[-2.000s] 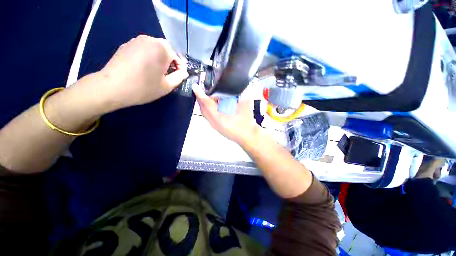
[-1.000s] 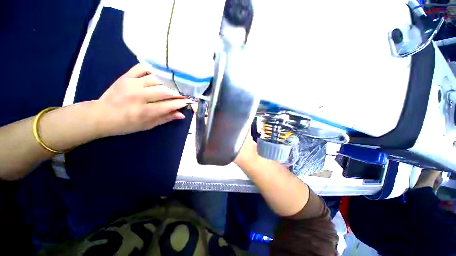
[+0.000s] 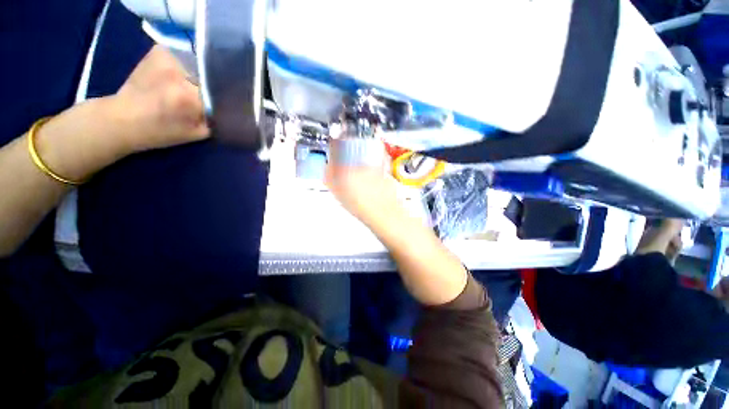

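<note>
The navy garment piece (image 3: 176,208) lies flat on the white table and hangs over its near edge. My left hand (image 3: 164,100) is curled at the cloth's upper part, its fingertips hidden at the head end of the white sewing machine (image 3: 432,64). Whether it grips anything cannot be told. My right hand (image 3: 360,184) is under the machine by a grey ribbed knob, blurred, with its fingers mostly hidden. The needle area is blocked by the machine's dark front part. No label can be made out.
Orange-yellow scissor handles (image 3: 419,169) and a crinkled clear bag (image 3: 460,204) lie beyond my right hand. A bright blue object (image 3: 527,184) and a black rectangle (image 3: 550,220) are further right. A measuring strip (image 3: 328,264) runs along the near edge. Another person's dark sleeve (image 3: 615,307) is at right.
The view has shifted, so the machine sits further left. My left hand has gone from flat, extended fingers to curled ones. More of my right hand shows, and the scissor handles are visible again.
</note>
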